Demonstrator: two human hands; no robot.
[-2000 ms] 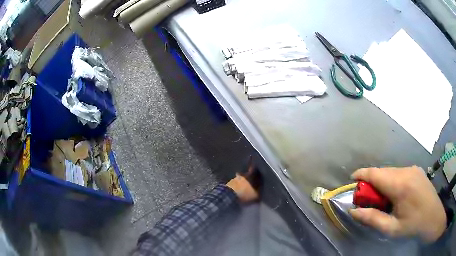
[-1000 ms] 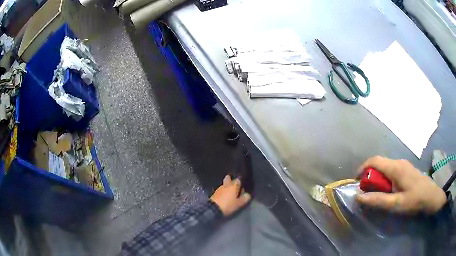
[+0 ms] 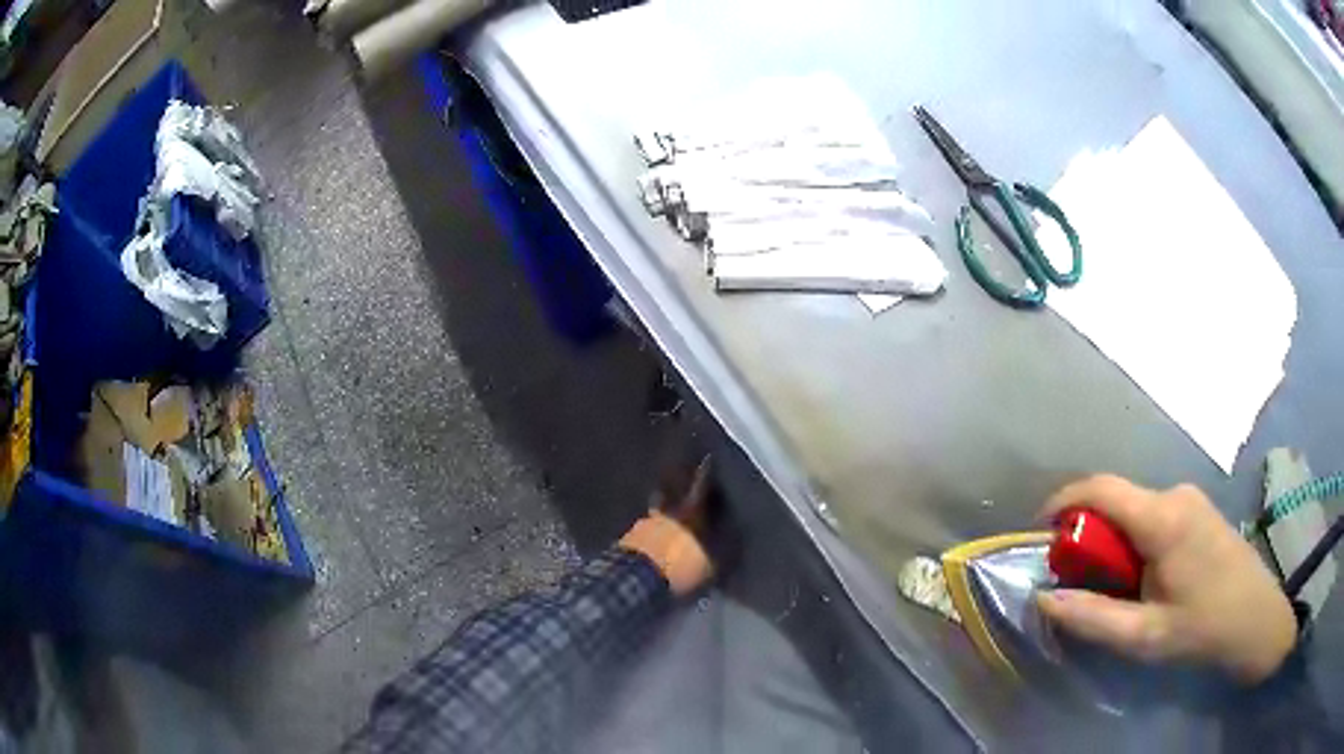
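Note:
My right hand (image 3: 1179, 582) grips the red handle of a silver iron (image 3: 1010, 597) with a yellowish edge, near the table's front edge. The wrapped pale end of the pressing template (image 3: 927, 586) sticks out from under the iron's left side; the rest of it is hidden by the iron. My left hand (image 3: 675, 545) is off the table, low beside its edge, partly dark and blurred; its fingers cannot be made out clearly and nothing is clearly seen in it.
A fanned pile of white finished strips (image 3: 818, 221) lies farther up the grey table (image 3: 884, 398). Scissors with green handles (image 3: 1017, 243) lie beside a white stack (image 3: 1179, 295). A green hose (image 3: 1304, 504) is at right. Blue bins (image 3: 162, 523) stand on the floor at left.
My left hand moved left, its fingers showing spread, then back toward the table's edge, where they are dark. My right hand and the iron stay in nearly the same place. The view shifted slightly.

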